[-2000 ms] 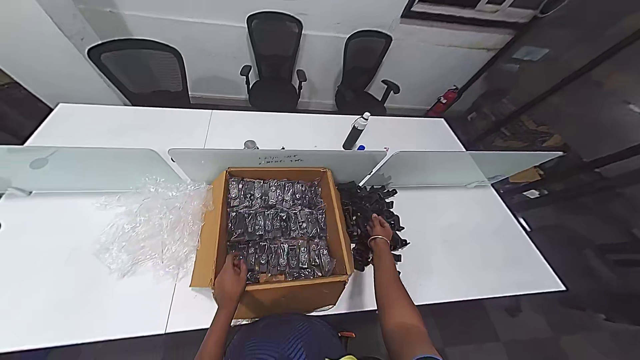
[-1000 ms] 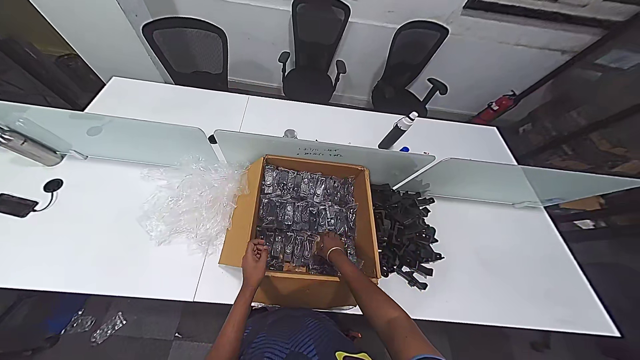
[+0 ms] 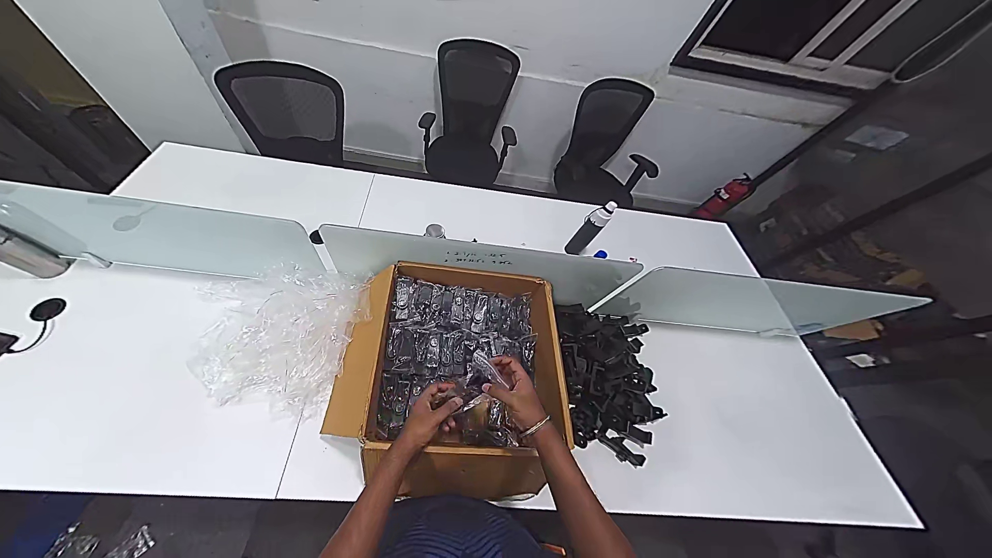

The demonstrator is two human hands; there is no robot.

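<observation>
An open cardboard box stands on the white table, filled with rows of dark parts in clear plastic bags. Over its near part, my left hand and my right hand hold a clear plastic bag between them; what is inside it is hard to make out. My right fingers pinch its upper end, and my left fingers are closed at its lower left. A heap of loose black plastic parts lies against the box's right side. To the left, a pile of crumpled clear plastic bags touches the open flap.
Frosted glass dividers run across the white table behind the box, one bearing handwriting. A bottle stands beyond them. A metal flask and a black round device are at the left. Mesh chairs stand on the far side.
My right hand has gone from the black heap into the box, and a plastic bag is now held up between both hands. My left hand has moved from the box's near left edge toward my right hand.
</observation>
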